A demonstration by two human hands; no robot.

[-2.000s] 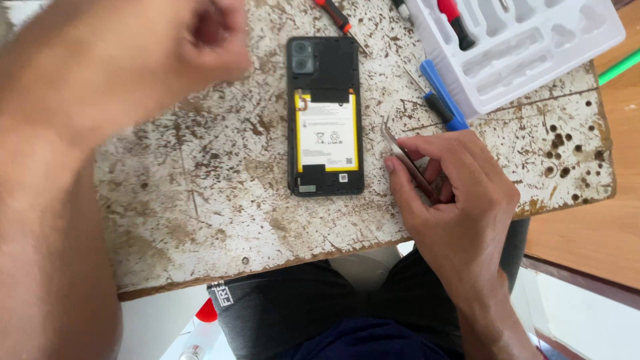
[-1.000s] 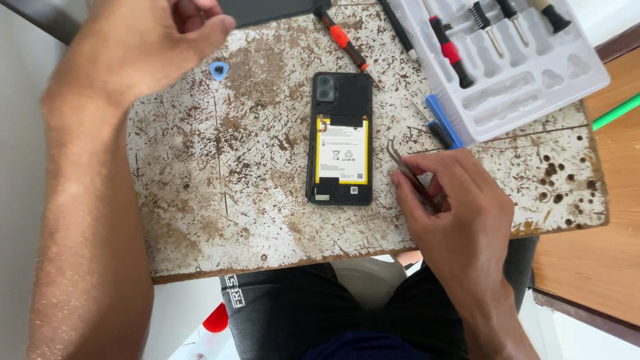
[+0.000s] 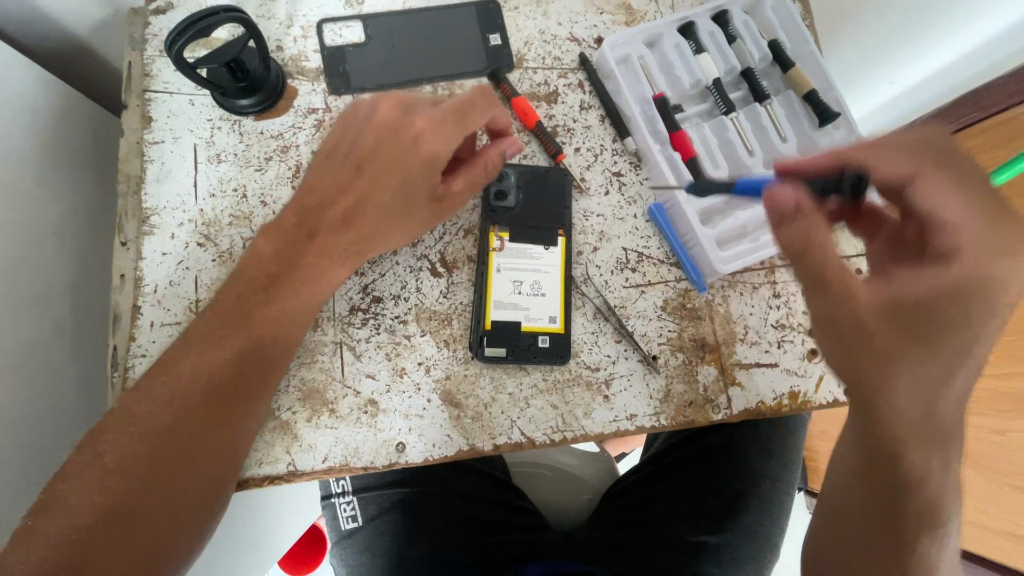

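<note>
A smartphone without its back cover [image 3: 526, 268] lies on the worn table, its yellow-edged battery [image 3: 526, 280] exposed. My left hand [image 3: 420, 164] hovers beside the phone's camera end, thumb and fingers close together; whether something small is between them, I cannot tell. In my right hand [image 3: 888, 232] is a blue and black screwdriver [image 3: 752, 187], its thin tip pointing left above the tray. Curved metal tweezers [image 3: 616, 320] rest on the table just right of the phone. An orange and black screwdriver [image 3: 532, 122] lies near the phone's top.
A white plastic tray [image 3: 732, 232] holds several screwdrivers at the upper right. Beside it are a black pen-like tool [image 3: 608, 104] and a blue plastic strip [image 3: 677, 246]. The phone's back cover [image 3: 416, 46] and a black suction cup [image 3: 232, 68] lie toward the far edge.
The tweezers have left my right hand and lie by the phone; that hand now holds the blue and black screwdriver. My left hand has come toward the phone's top. The view has shifted.
</note>
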